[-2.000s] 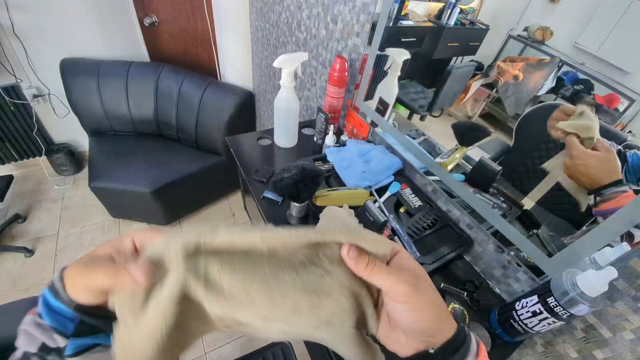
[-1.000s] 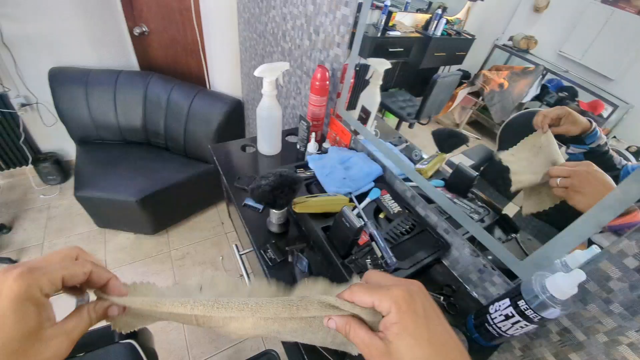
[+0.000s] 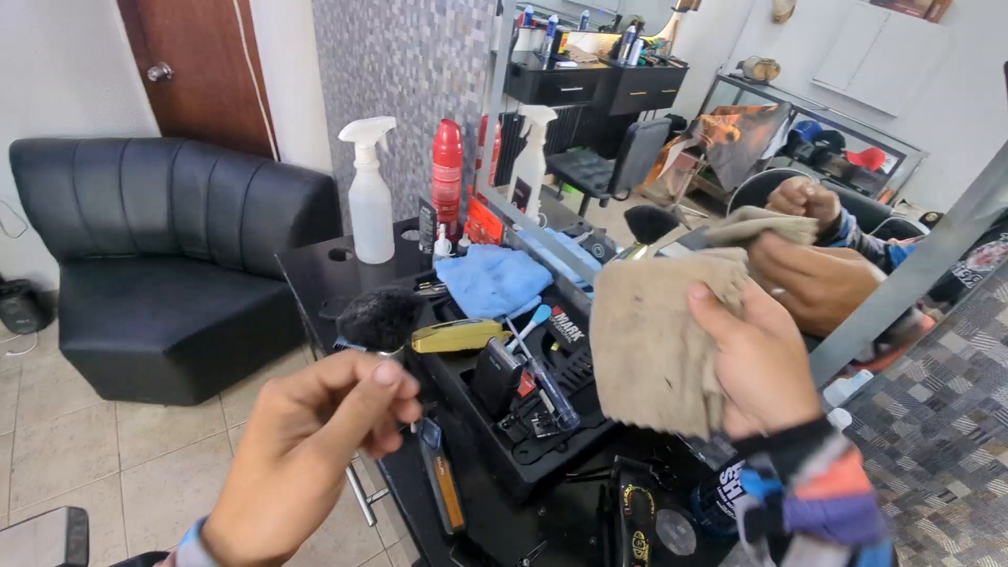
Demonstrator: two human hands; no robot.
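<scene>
My right hand point(image 3: 760, 350) grips a folded beige cloth point(image 3: 661, 339) in front of the mirror, thumb over its face. The cloth has ragged edges and a few dark specks. My left hand point(image 3: 315, 441) is raised at the lower centre, fingers curled and thumb near the index finger, with no object seen in it. Just beyond it are a black-bristled brush point(image 3: 382, 315) and a gold hair clipper point(image 3: 457, 336). A trimmer with a wood-coloured body point(image 3: 442, 476) lies on the black counter below. The mirror point(image 3: 787, 228) shows both hands and the cloth.
On the counter stand a white spray bottle point(image 3: 370, 197), a red aerosol can point(image 3: 446, 173) and a black tray point(image 3: 504, 449) of tools, with a blue cloth point(image 3: 494, 279) beside them. A dark aftershave bottle point(image 3: 717, 492) stands near my right wrist. A black sofa point(image 3: 173, 268) is at left.
The beige cloth was stretched between both hands; now it is folded in my right hand alone, and my left hand has let go. My right hand has moved up and right.
</scene>
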